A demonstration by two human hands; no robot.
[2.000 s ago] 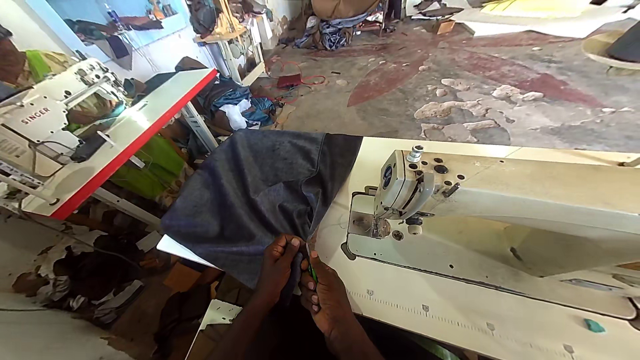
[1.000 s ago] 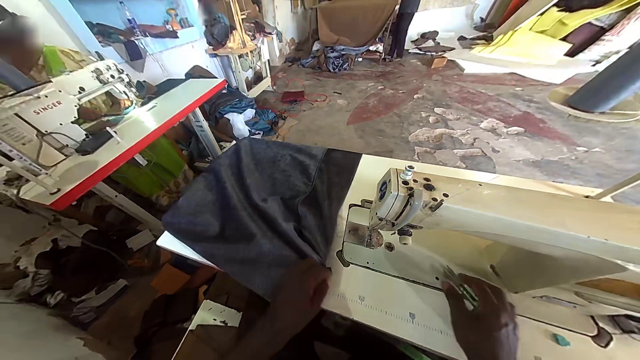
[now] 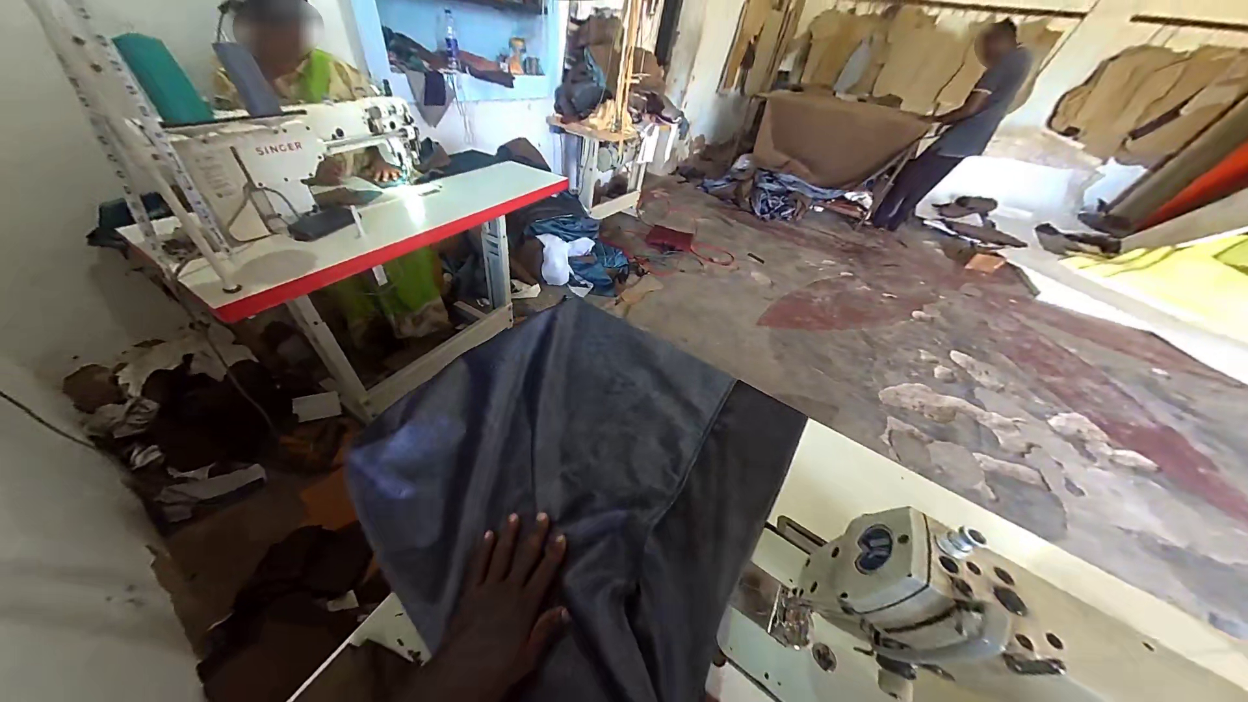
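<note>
A dark blue-grey piece of fabric [image 3: 585, 439] with a seam near its right side drapes over the left part of the sewing table [image 3: 858, 468]. My left hand [image 3: 512, 604] lies flat on the fabric, fingers spread, near the bottom middle of the view. Right of the fabric stands the head of an industrial sewing machine [image 3: 907, 585], its presser foot area close to the cloth's right edge. My right hand is not in view.
Another sewing machine [image 3: 283, 161] stands on a red-edged table [image 3: 390, 244] at the upper left, with a person [image 3: 341, 83] behind it. A second person [image 3: 975, 107] stands by a brown cloth [image 3: 838, 136] at the back. Scraps [image 3: 195, 439] lie on the floor at left.
My left hand now rests flat on the fabric. My right hand, over the machine bed one second ago, has left the view. The view has swung left and up.
</note>
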